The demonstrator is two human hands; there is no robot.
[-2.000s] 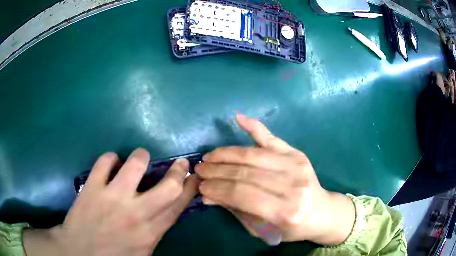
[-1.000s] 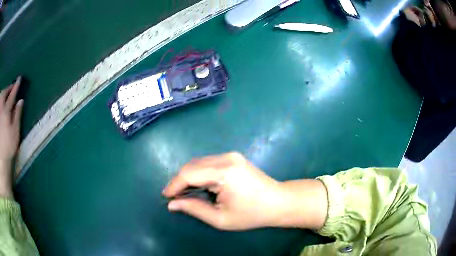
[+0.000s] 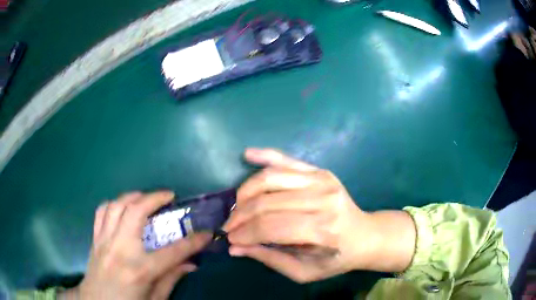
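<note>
A dark phone housing [image 3: 203, 210] lies open side up on the green surface at the lower middle, with a white rectangle and a blue strip inside. My left hand [image 3: 132, 243] grips its left end, thumb along the near edge and fingers at the far edge. My right hand [image 3: 300, 220] is over its right end and covers it. Thin dark tweezers [image 3: 305, 249] are held under the right palm, with their tip near the housing; the view is blurred there. Whether the tip holds a part cannot be told.
Stacked dark housings [image 3: 241, 58] with red wires and round silver discs lie beyond my hands. A curved pale strip [image 3: 100, 64] borders the bench at left, with a dark object [image 3: 10, 64] beyond it. A white stick [image 3: 409, 22] lies upper right. A person's dark sleeve [image 3: 517, 88] is at right.
My left hand has come back from the far left and now holds a housing that was not there one second ago. My right hand has moved slightly right. A dark object now shows beyond the strip.
</note>
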